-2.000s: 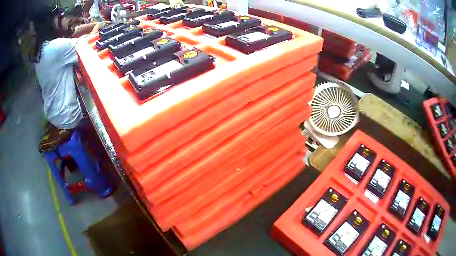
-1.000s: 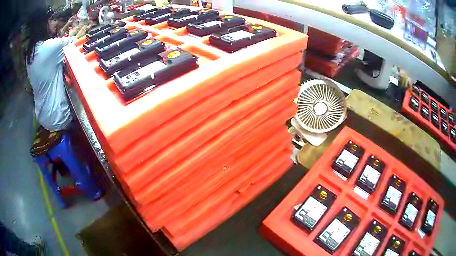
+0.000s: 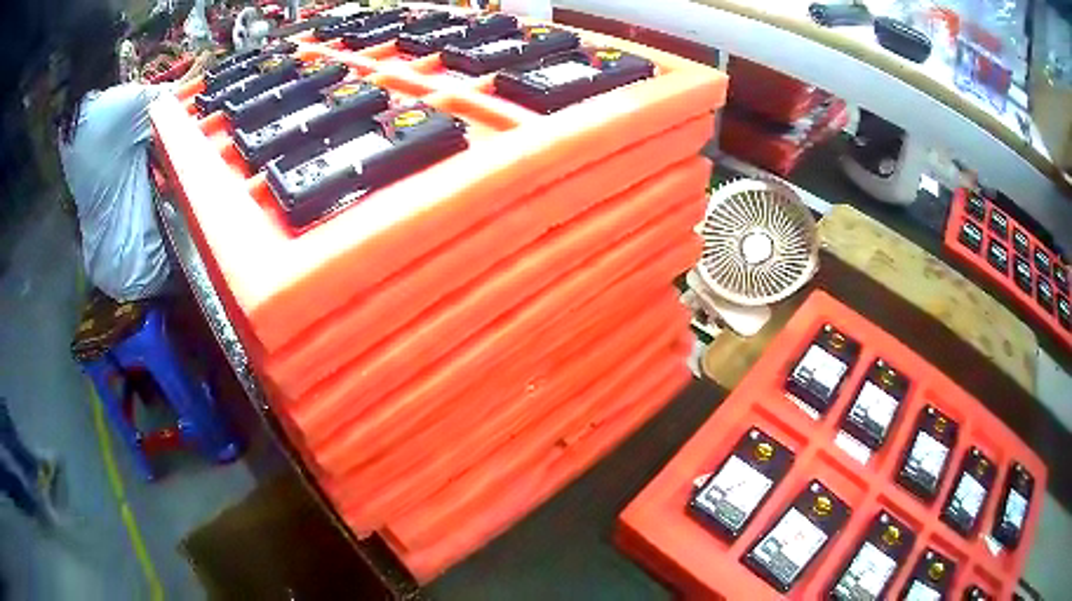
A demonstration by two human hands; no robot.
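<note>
Neither of my hands is in the picture. A tall stack of red-orange foam trays (image 3: 494, 340) stands on the bench. Its top tray holds black device units in two rows; the nearest unit (image 3: 364, 162) has a white label and a round gold-yellow mark. A lower foam tray (image 3: 661, 517) lies at the right with black units in its pockets, among them one unit (image 3: 741, 481) at its left. These units lie label side up. The tray's lower edge is cut off by the picture.
A small white fan (image 3: 758, 244) stands behind the stack, beside a tan board (image 3: 929, 282). Another tray of units (image 3: 1017, 261) lies far right. A seated person (image 3: 118, 188) is at left on a blue stool (image 3: 165, 387). A shelf (image 3: 776, 49) runs above.
The view has shifted, so the stack and trays sit further left than two seconds ago, and more of the far-right tray shows. A blurred foot and leg now show at the left edge.
</note>
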